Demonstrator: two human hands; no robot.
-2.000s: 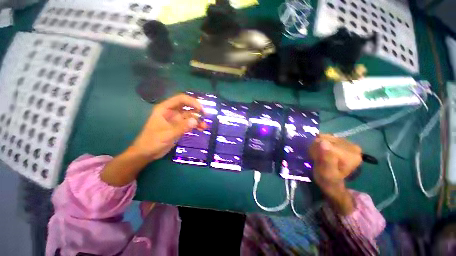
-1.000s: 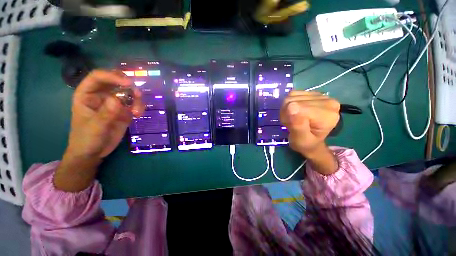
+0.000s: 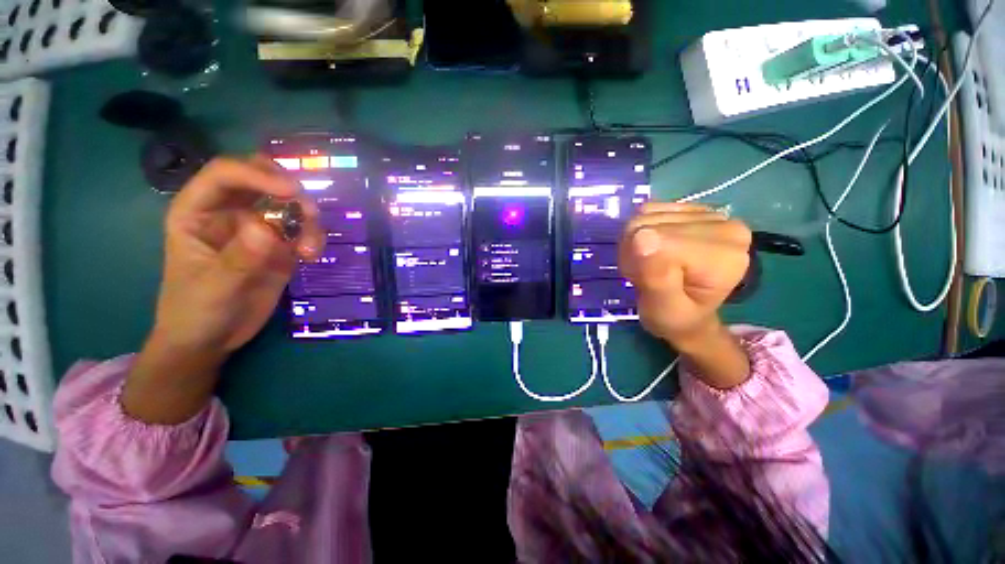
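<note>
My left hand [image 3: 226, 248] pinches a small shiny metallic ring [image 3: 283, 218] between thumb and fingertips, above the left edge of the leftmost phone. Several phones [image 3: 512, 237] lie side by side, upright to me, with dark purple screens lit and glare across their upper parts. My right hand [image 3: 685, 264] is closed in a fist over the right edge of the rightmost phone [image 3: 601, 264]; no held thing shows in it. A black round case with a flap [image 3: 778, 243] is partly hidden behind that hand. Another open round black case [image 3: 171, 160] lies at left.
White cables [image 3: 551, 397] loop from two right-hand phones. A white power strip [image 3: 716, 83] with a green adapter [image 3: 810, 57] is at back right. Black fixtures [image 3: 331, 61], a dark panel [image 3: 472, 39] and perforated white trays [image 3: 31, 253] lie around. A person's pink sleeve shows lower right.
The view has swung downward and closer since the first frame. My left hand has moved from over the leftmost phone to its left edge. Over the last second, both hands stay almost still.
</note>
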